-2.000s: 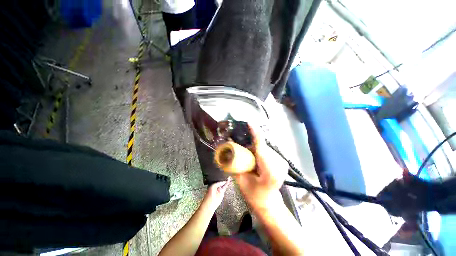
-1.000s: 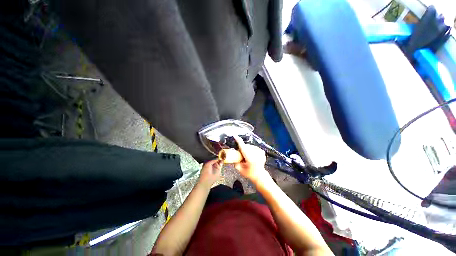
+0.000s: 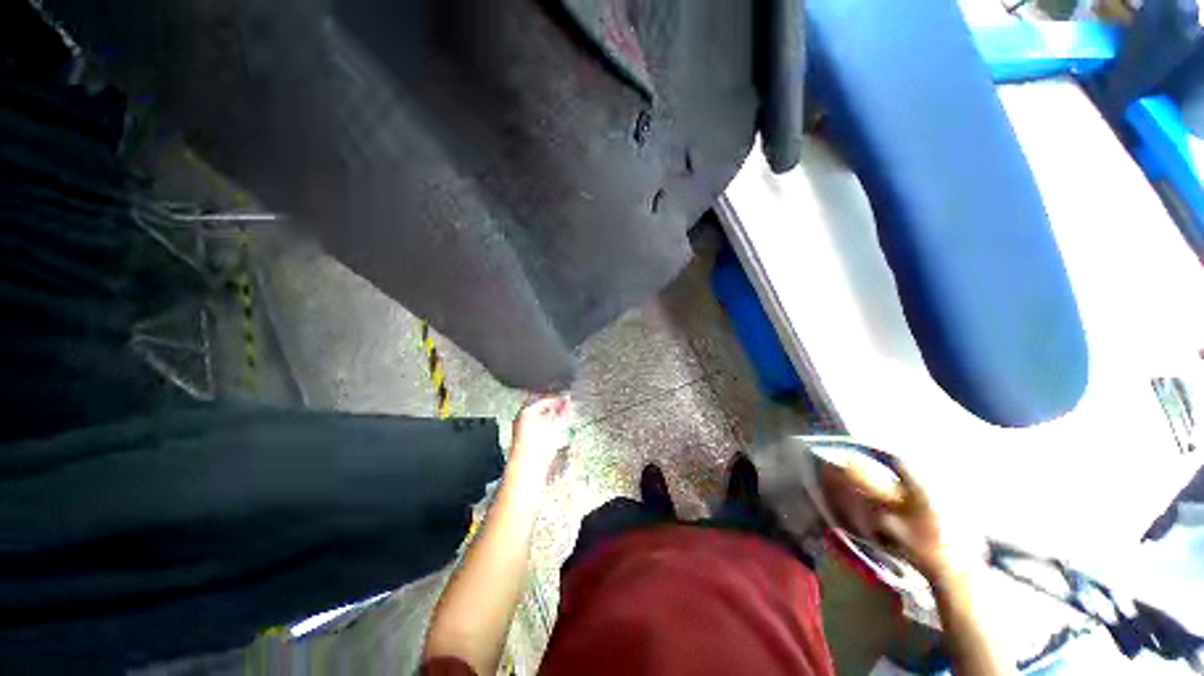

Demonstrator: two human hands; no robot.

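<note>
A dark grey suit jacket [image 3: 528,172] hangs in front of me, with buttonholes at its front edge and a small dark button. My left hand [image 3: 544,420] is closed on the jacket's lower hem corner. My right hand [image 3: 911,518] holds the steam iron [image 3: 845,495] by its handle, off the jacket, at the lower right by the white table's edge. The iron and the hand are blurred.
A long blue padded arm [image 3: 970,225] stands over the white-covered table [image 3: 845,264] on the right. Dark garments [image 3: 238,515] hang at the left, a sleeve reaching close to my left forearm. Yellow-black tape [image 3: 433,367] marks the grey floor. Hoses [image 3: 1096,594] trail at the lower right.
My right hand has moved the iron off the jacket's lower edge, out to the right. My left hand stays at the hem. The view has shifted, showing more floor below the jacket.
</note>
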